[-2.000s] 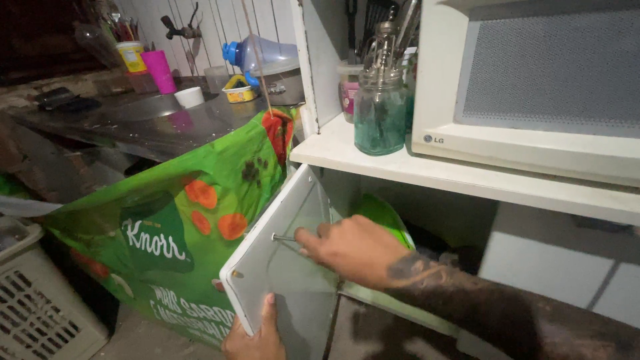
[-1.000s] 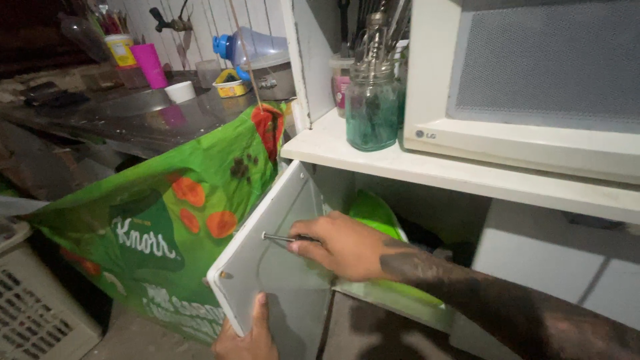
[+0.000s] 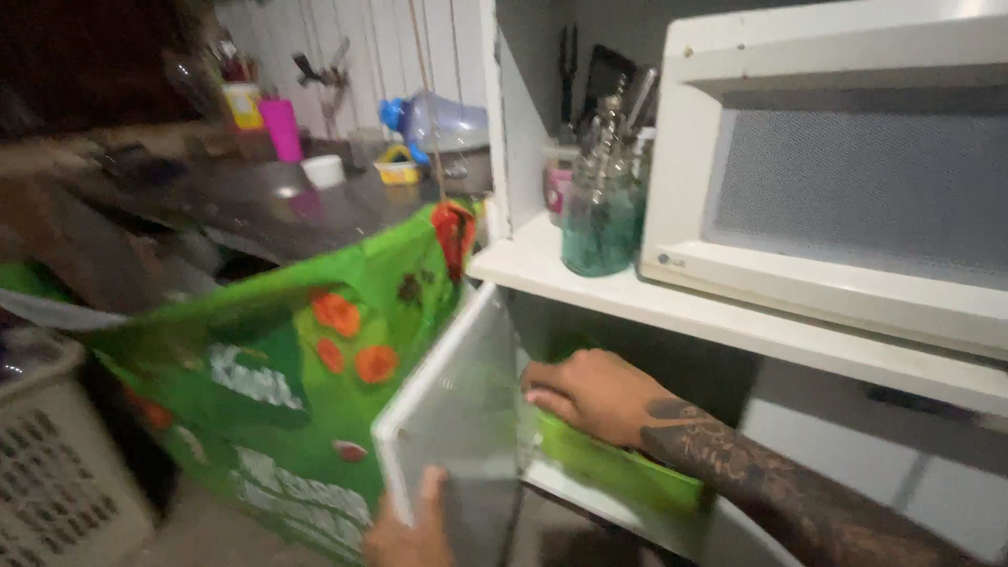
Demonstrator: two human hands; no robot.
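Note:
My left hand grips the lower outer edge of a white cabinet door, thumb on its inner face. The door stands swung out from a white cabinet. My right hand is near the hinge side of the door, at the cabinet opening, with its fingers curled; its fingertips are blurred, and whether it holds anything cannot be told. Just below it, inside the cabinet, lies a bright green object, partly hidden by the hand and forearm.
Above the opening, a white shelf bears a teal glass jar of utensils and an LG microwave. Left are a green printed Knorr cloth, a plastic basket and a dark counter with a pink cup.
My right hand has moved right, off the door's inner face, where it held a thin metal tool, to the cabinet opening. My left hand stays on the door's edge.

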